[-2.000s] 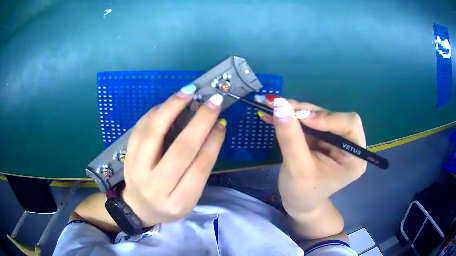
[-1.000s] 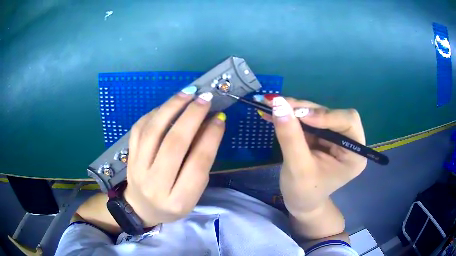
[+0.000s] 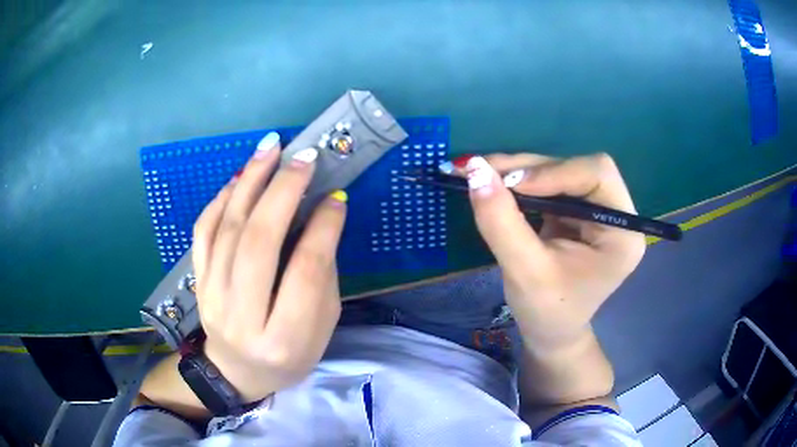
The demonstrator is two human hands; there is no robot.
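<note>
My left hand [image 3: 266,262] lies over a grey bar housing [image 3: 312,155] and grips it, slanting from lower left to upper right. One round fitting [image 3: 342,143] with an orange-gold centre shows near its upper end; two more [image 3: 171,312] show near the lower end, the middle is hidden by my fingers. My right hand [image 3: 559,236] holds black tweezers [image 3: 603,216] marked "VETUS". Their tip is over the pale specks on the right part of the blue sheet [image 3: 367,201], off the bar. Whether the tip holds a part is too small to tell.
The blue sheet lies on the green mat [image 3: 524,70] under the bar. A spare blue strip [image 3: 755,79] lies at the far right. A small pale scrap [image 3: 146,50] is at the upper left. The table edge with a yellow line [image 3: 743,197] runs below the hands.
The tweezers' tip has moved from the upper fitting to the specks on the blue sheet. The view has shifted, so bar, sheet and left hand appear further left. Both hands keep their holds.
</note>
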